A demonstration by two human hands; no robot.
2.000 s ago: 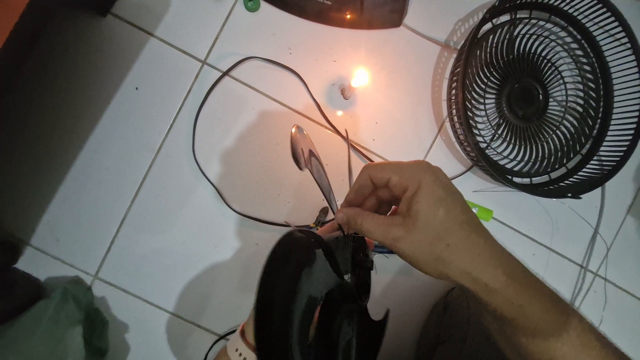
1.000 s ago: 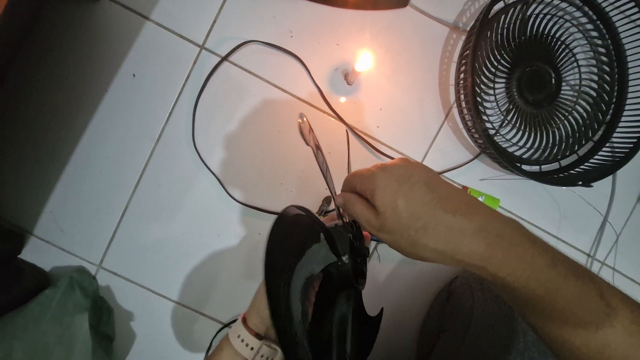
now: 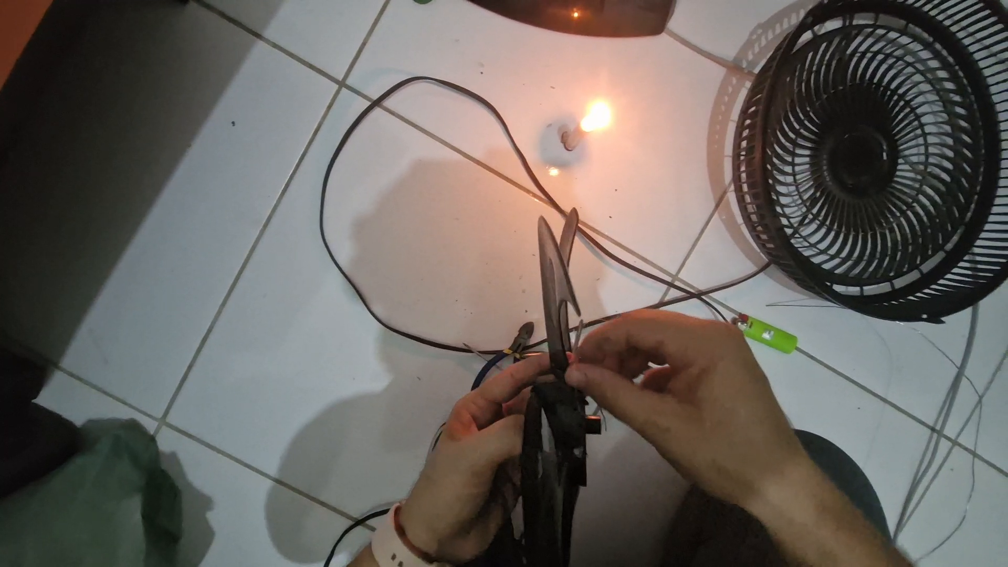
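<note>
My left hand (image 3: 480, 457), with a pale strap at the wrist, grips a dark plastic part (image 3: 555, 465) at the lower middle. My right hand (image 3: 677, 386) has its thumb and fingers pinched at the top of that part, where a thin blade-like metal piece (image 3: 555, 291) sticks up. Whether the right hand holds this piece or something small beside it, I cannot tell. Pliers with blue handles (image 3: 521, 339) lie on the floor just left of the fingers. A black cable (image 3: 323, 197) loops across the tiles.
A lit candle (image 3: 571, 138) burns on the white tiled floor (image 3: 260, 157). To the right are a black fan grille (image 3: 858, 157), a green lighter (image 3: 768, 334) and loose thin wires (image 3: 945, 417). A dark object (image 3: 583, 16) stands at the top, green fabric (image 3: 94, 496) at lower left.
The dark part has turned from its broad face to a narrow edge. More of my left hand shows beside it. The metal piece on top now shows two pointed ends.
</note>
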